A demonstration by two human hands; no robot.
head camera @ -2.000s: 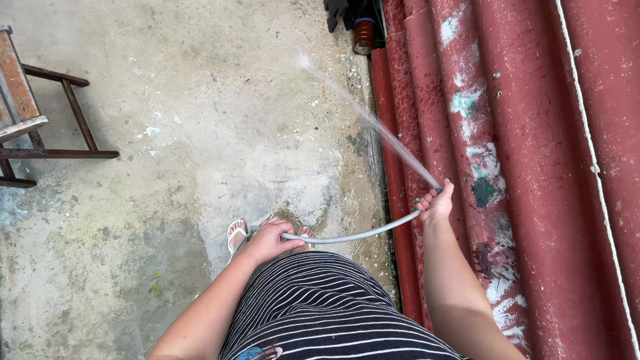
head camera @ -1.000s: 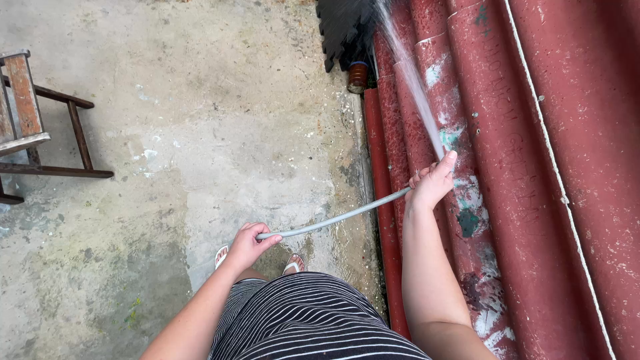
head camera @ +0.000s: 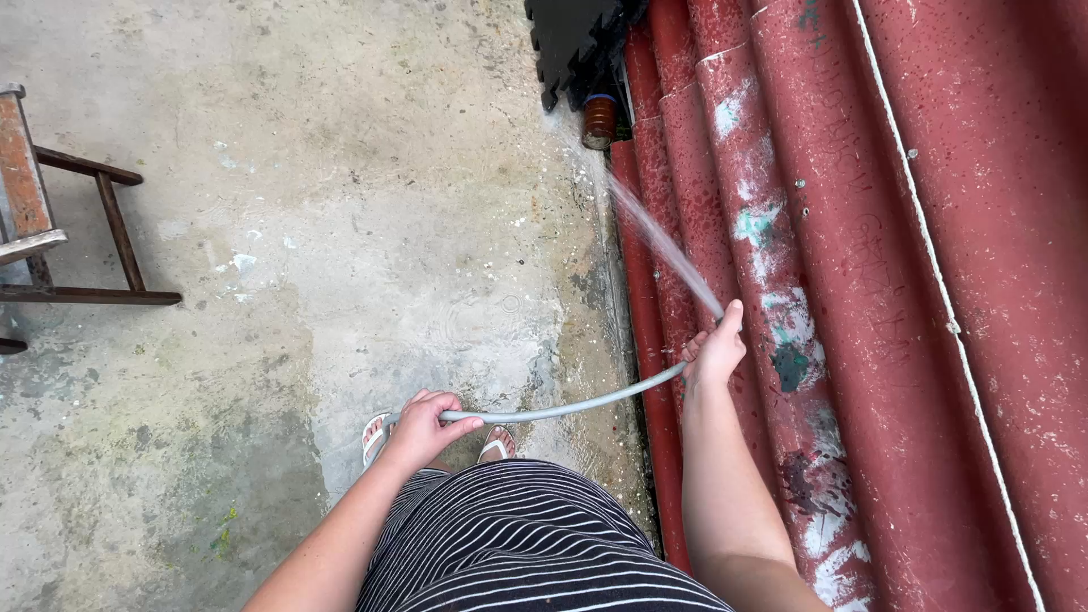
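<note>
A grey garden hose (head camera: 578,406) runs in a shallow curve between my two hands. My left hand (head camera: 429,425) grips it in front of my waist, above my sandaled feet. At the hose's end, my right hand (head camera: 716,350) is closed round it, with the thumb at the outlet. A fan of water (head camera: 667,248) sprays from there up and to the left, toward the edge of the concrete floor (head camera: 408,255). The hose's tip is hidden by my fingers.
Red corrugated roofing sheets (head camera: 858,280) with paint stains fill the right side. A wooden stool or chair (head camera: 106,229) stands at the left. Near the top, a brown ribbed container (head camera: 599,123) sits beside black interlocking mats (head camera: 565,42).
The spray has swung from the dark mats at the top down to the floor's edge near the brown container. Both hands have kept hold of the hose.
</note>
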